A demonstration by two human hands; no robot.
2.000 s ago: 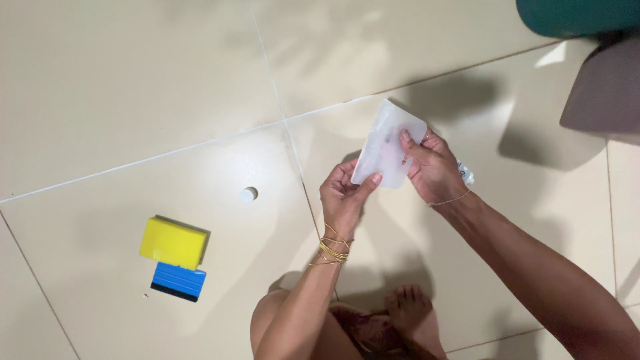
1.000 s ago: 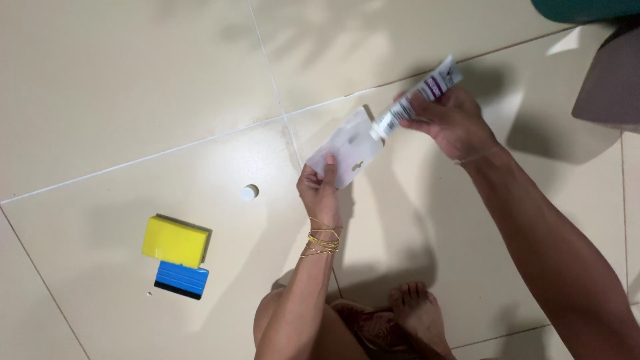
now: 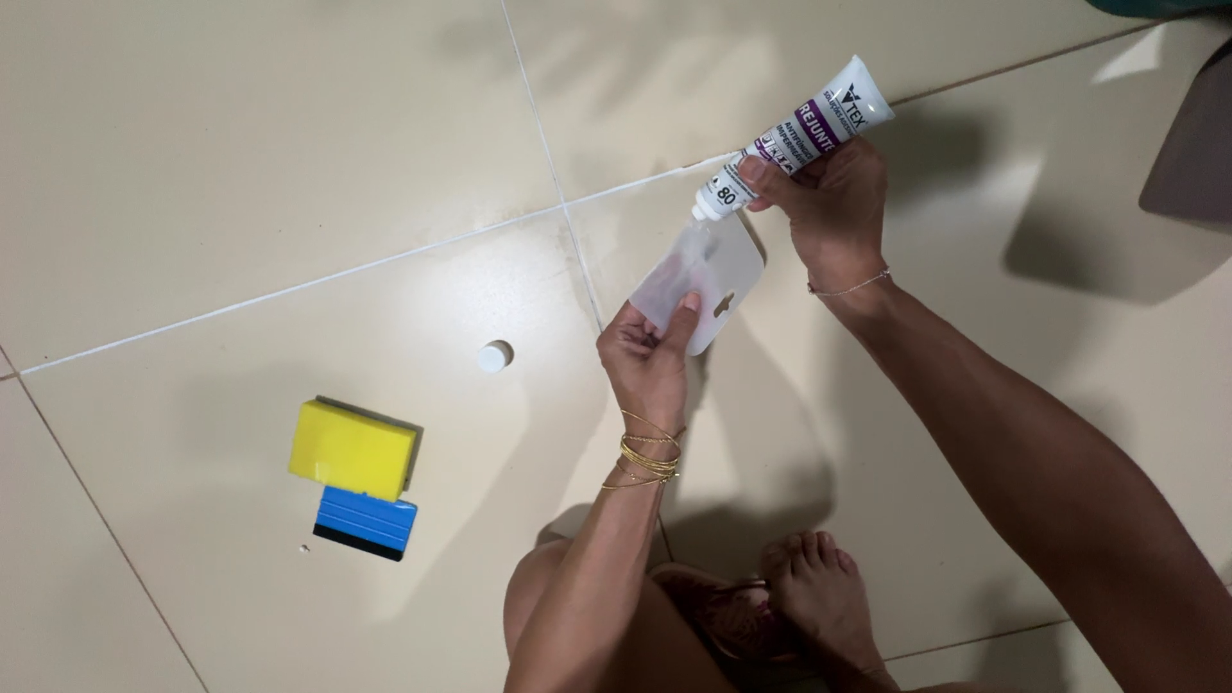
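My left hand (image 3: 654, 351) holds a translucent plastic card (image 3: 712, 279) with a hang hole, thumb on top, above the tiled floor. In my right hand (image 3: 828, 192) is a white and purple tube of tile grout (image 3: 804, 130), tilted with its nozzle down at the card's upper edge. The nozzle seems to touch the card or hang just over it; which one, I cannot tell. A white screw cap (image 3: 495, 356) lies on the floor left of my left hand. White grout (image 3: 423, 251) fills the joints between the tiles near the middle.
On the floor at the lower left, a yellow sponge (image 3: 352, 450) lies against a blue squeegee card (image 3: 365, 523) with a black edge. My bare foot (image 3: 818, 587) and a flip-flop (image 3: 707, 602) are at the bottom. A dark grey object (image 3: 1193, 144) stands at the right edge.
My right hand first helped hold the card, then brought the tube in from the right; the tube's nozzle is now at the card's upper edge. The card has turned in my left hand.
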